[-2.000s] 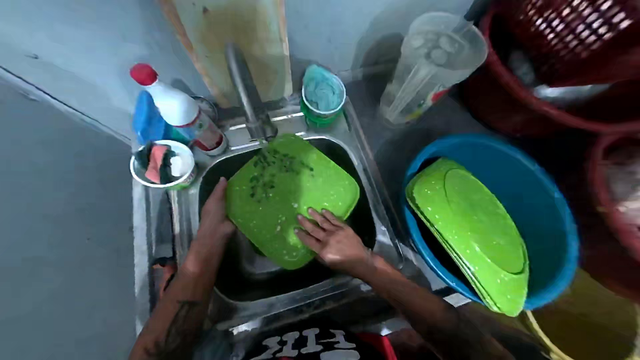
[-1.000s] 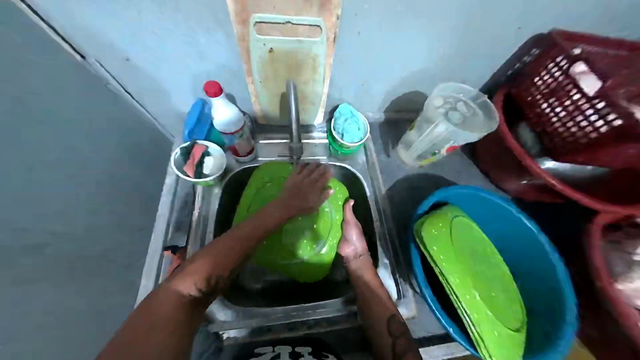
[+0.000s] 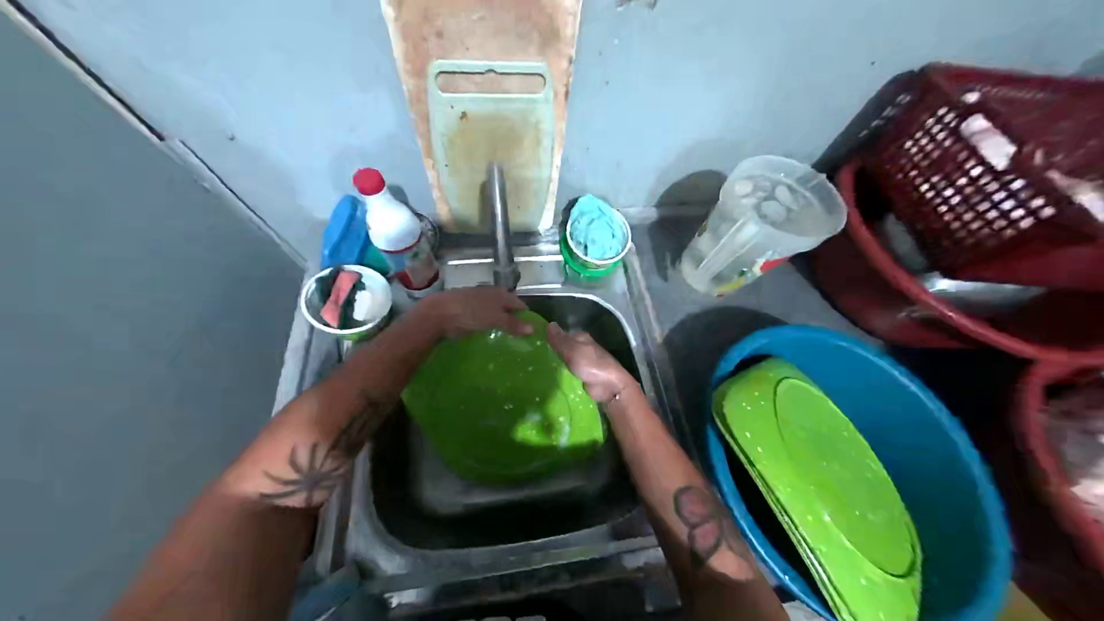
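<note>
A wet green plastic plate [image 3: 500, 405] is tilted over the steel sink basin [image 3: 448, 522], beneath the faucet [image 3: 500, 224]. My left hand [image 3: 479, 312] lies across its upper edge, fingers near the faucet's mouth. On the plate's upper right edge, my right hand [image 3: 591, 360] grips the rim, thumb side up. Other green plates [image 3: 819, 466] lean stacked in a blue plastic basin [image 3: 957, 431] at the right. A white tub [image 3: 384, 323] holding a red sponge [image 3: 339, 297] stands at the sink's back left corner.
Behind the sink are a red-capped bottle [image 3: 395, 224], a cup with a turquoise cloth [image 3: 595, 228] and a cutting board [image 3: 492, 138] against the wall. A clear plastic pitcher [image 3: 759, 224] stands right of them. Dark red baskets [image 3: 957, 172] and tubs fill the right side.
My left hand has moved from the plate's left edge to its top. The dark specks seen on the plate two seconds ago no longer show. The view has shifted.
</note>
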